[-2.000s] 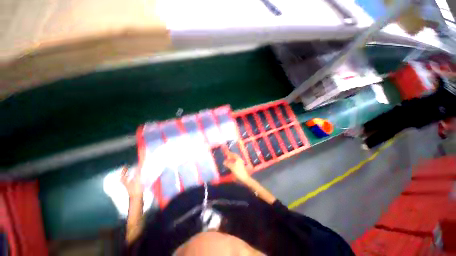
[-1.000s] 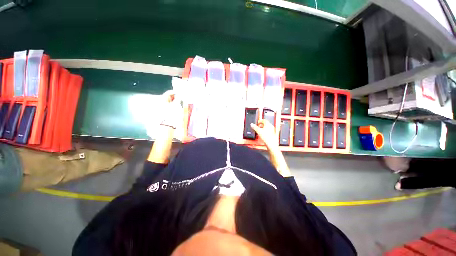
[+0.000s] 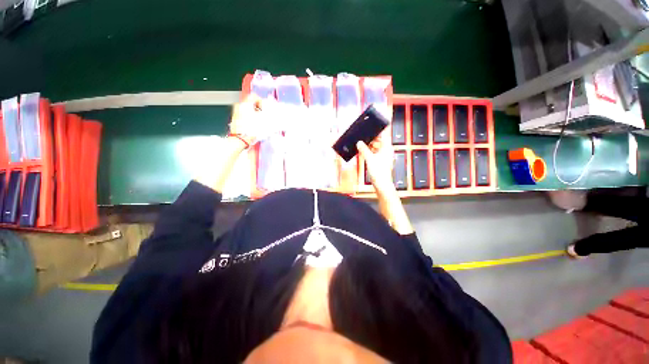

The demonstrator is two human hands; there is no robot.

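Observation:
My right hand [image 3: 377, 160] holds a bare black device [image 3: 361, 133], tilted, above the red tray in front of me [image 3: 245, 87]. The upper row of this tray holds several devices in clear bags [image 3: 288, 92], whitish with glare. Bare black devices [image 3: 440, 122] fill the two rows of a second red tray [image 3: 491, 146], adjoining on the right. My left hand [image 3: 248, 119] is at the front tray's left side, fingers bent, beside a bright whitish patch; glare hides whether it grips a bag.
A red tray stack [image 3: 85, 174] with bagged and bare devices stands far left. An orange and blue roll [image 3: 525, 166] lies on the green bench [image 3: 153, 138] at right, near a grey-white machine [image 3: 580, 106] with a cable. Other people's legs show at both sides. Red trays [image 3: 598, 330] are lower right.
The view has turned and steadied since the oldest frame. My right hand has lifted the black device out of its slot and tilted it. My left hand has moved up to the tray's left side.

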